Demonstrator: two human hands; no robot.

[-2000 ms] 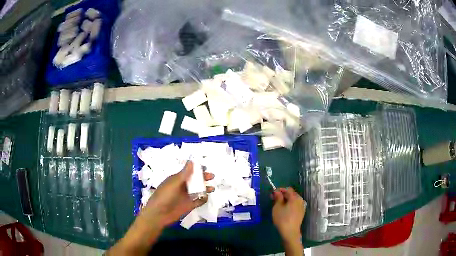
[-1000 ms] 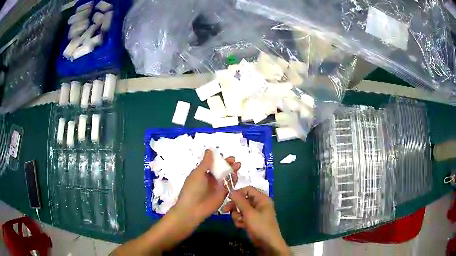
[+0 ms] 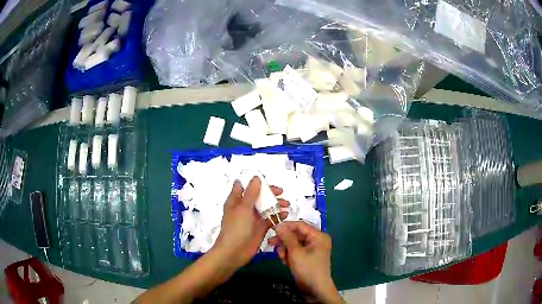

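Note:
My left hand [image 3: 245, 221] is closed around a white cylinder [image 3: 262, 196], held tilted over the near blue bin [image 3: 323, 178]. Its lower end points down and right toward my right hand. My right hand [image 3: 301, 246] pinches slim tweezers [image 3: 274, 219], whose two thin prongs meet the lower end of the cylinder. Whether the prongs are inside the cylinder cannot be told. White pads [image 3: 205, 184] fill the bin under my hands.
Left tray [image 3: 101, 202] holds rows of white cylinders. Right tray [image 3: 416, 202] holds thin stems. Cream blocks [image 3: 276, 113] spill from a clear bag [image 3: 380, 59] behind the bin. A far blue bin [image 3: 107, 74] stands upper left. A small white piece [image 3: 343, 184] lies right of the near bin.
My right hand has moved from the mat right of the bin to the cylinder in my left hand, bringing the tweezers. In the last second both hands shifted only slightly.

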